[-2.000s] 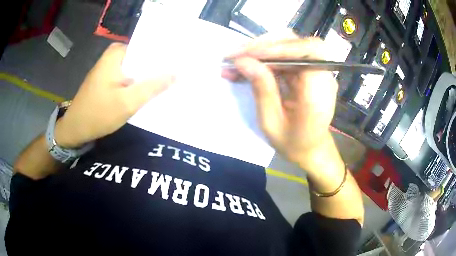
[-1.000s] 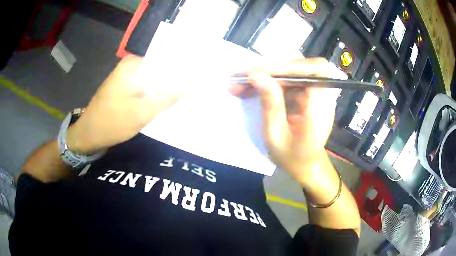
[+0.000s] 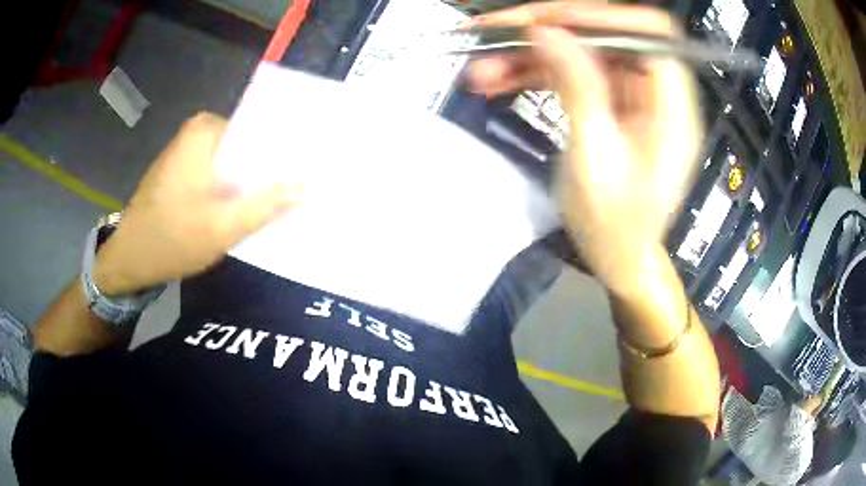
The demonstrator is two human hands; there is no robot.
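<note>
My left hand [image 3: 195,204] holds a large white sheet [image 3: 370,218] by its left side. The sheet glares, so no marks on it can be made out. My right hand [image 3: 617,133] is raised over the black tray [image 3: 698,104] and holds long grey tweezers [image 3: 617,44] between thumb and fingers. The hand and tweezers are blurred. The tweezer tip is near a white-patterned unit [image 3: 404,47] in the tray; whether it touches or carries anything cannot be told. Other units with round gold spots [image 3: 736,177] lie in the tray to the right.
A red tray edge [image 3: 285,38] shows at the upper left. A round white-framed device [image 3: 836,256] stands at the right edge. White mesh-like material [image 3: 771,432] is at the lower right. Below is a grey floor with a yellow line [image 3: 57,176] and a small pale piece [image 3: 123,96].
My right hand with the tweezers has moved off the sheet, up and to the right over the tray. My left hand and the sheet have shifted slightly left.
</note>
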